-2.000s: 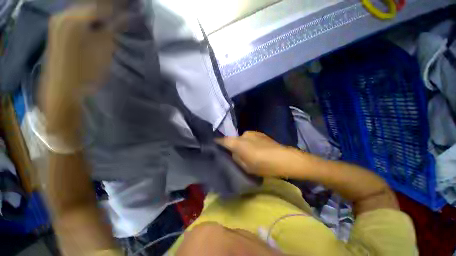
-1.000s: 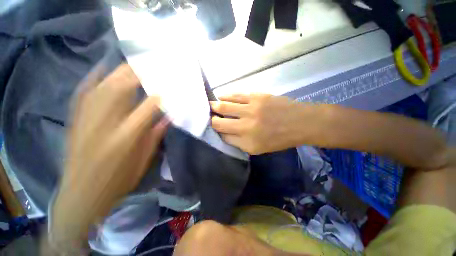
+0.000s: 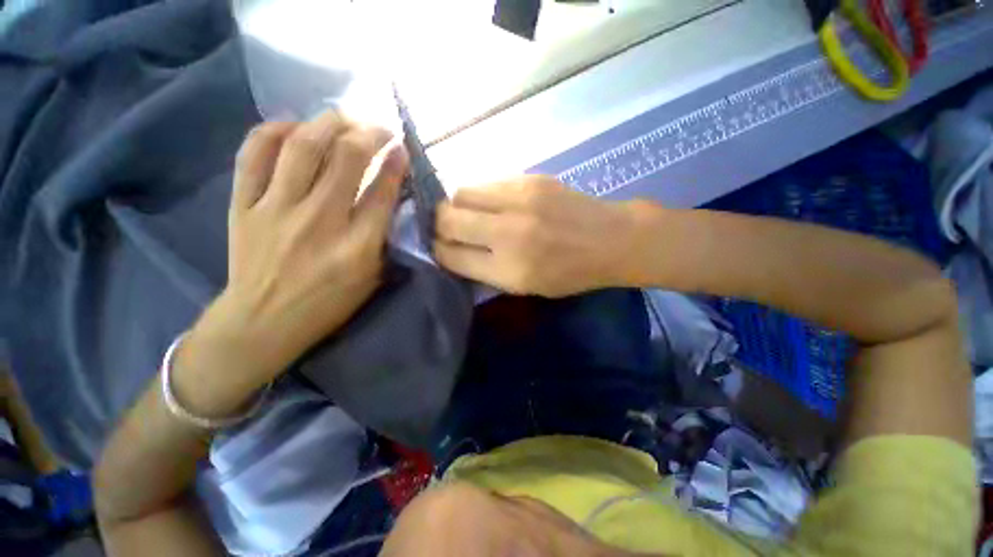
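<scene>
The garment piece (image 3: 120, 185), dark grey with a pale part, spreads over the left of the table and hangs over its front edge. A narrow dark strip (image 3: 420, 163) runs along the pale cloth between my hands. My left hand (image 3: 316, 201) has its fingers bent on the cloth, with thumb and forefinger pinching it just left of the strip. My right hand (image 3: 523, 234) pinches the strip and cloth edge from the right, at the table's front edge. My fingertips hide the gripped cloth. Bright glare washes out the cloth above my hands.
The table's front edge has a printed ruler (image 3: 697, 125). Scissors with yellow and red loops (image 3: 868, 54) lie at upper right. A small black cloth piece (image 3: 516, 15) lies at the top. A blue crate (image 3: 800, 348) and cloth heaps (image 3: 740, 479) are below the table.
My left hand has come in from the left and settled on the cloth close to my right hand. My right hand still holds the edge. The view has shifted, so the machine parts are out of frame.
</scene>
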